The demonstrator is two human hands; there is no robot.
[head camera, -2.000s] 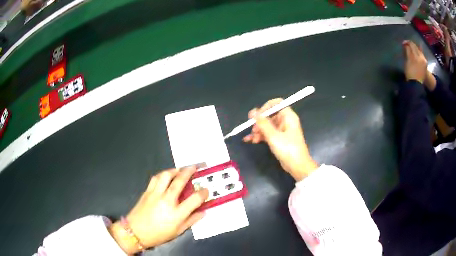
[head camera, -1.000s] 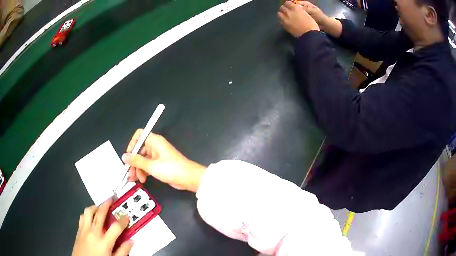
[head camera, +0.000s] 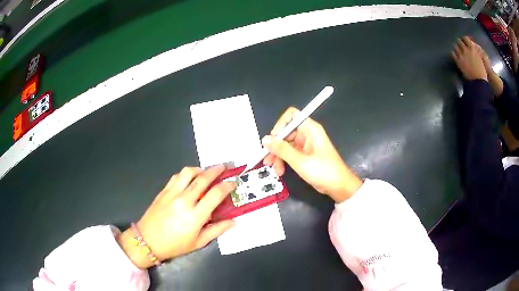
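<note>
A red device shell (head camera: 259, 203) lies across a white backing sheet (head camera: 226, 128), which shows above and below it. A white circuit board (head camera: 257, 186) with several black marks sits in the shell. My left hand (head camera: 185, 210) holds the shell at its left end and covers that end. My right hand (head camera: 304, 150) holds a slim white hand tool (head camera: 304, 115). The tool's narrow tip is at the board's upper left edge. A small grey patch is partly visible by my left fingertips. Whether a piece is on the tip, I cannot tell.
Two red and orange units (head camera: 33, 115) lie at the far left, on the green belt (head camera: 142, 34) and by its white border rail (head camera: 171, 62). A person's hands (head camera: 472, 59) and dark sleeves are at the right edge. The dark bench (head camera: 364, 68) surrounds the sheet.
The view has swung back to the right after turning away a second ago. The tool tip has moved from the sheet by the shell's upper edge onto the board's edge. My left hand stays on the shell.
</note>
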